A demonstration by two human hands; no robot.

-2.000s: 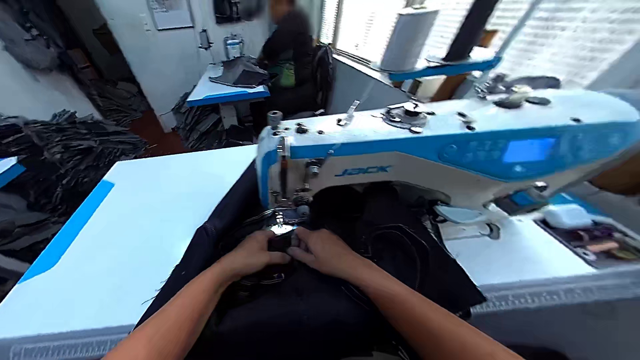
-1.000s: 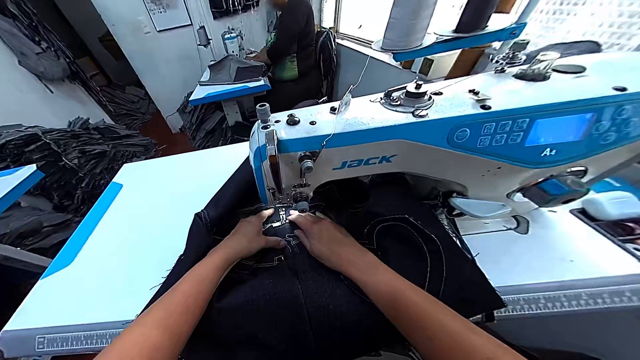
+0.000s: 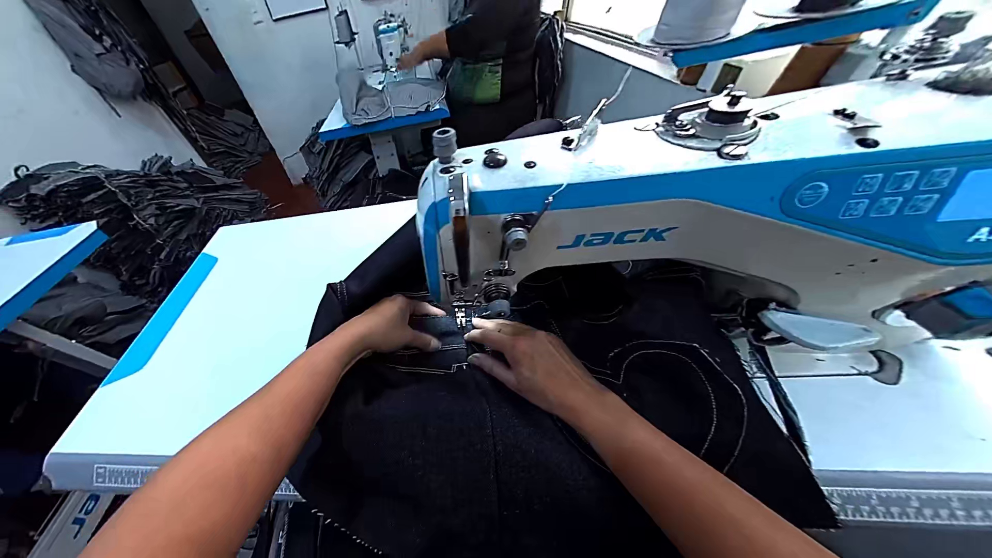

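Dark denim garment panels (image 3: 434, 457) with light topstitching lie under the head of a white and blue Jack sewing machine (image 3: 620, 209). My left hand (image 3: 395, 325) grips the denim just left of the presser foot (image 3: 463, 314), thumb and fingers on a stitched band. On the other side, my right hand (image 3: 523, 356) holds the fabric close to the foot, its fingertips pressed on the cloth. The needle tip is too small to make out. A curved double row of stitching shows on the panel at right.
The white table (image 3: 256, 310) with a blue strip extends left. Piled dark garments (image 3: 147, 217) lie beyond it. A person (image 3: 496, 62) works at another sewing machine (image 3: 390, 43) at the back. Thread cones (image 3: 697, 19) stand upper right, and a knee-shaped grey lever (image 3: 821, 329) hangs beneath the arm.
Both hands remain on the denim beside the presser foot. At the back, the person's arm now reaches up to the other machine, where grey cloth lies on its table.
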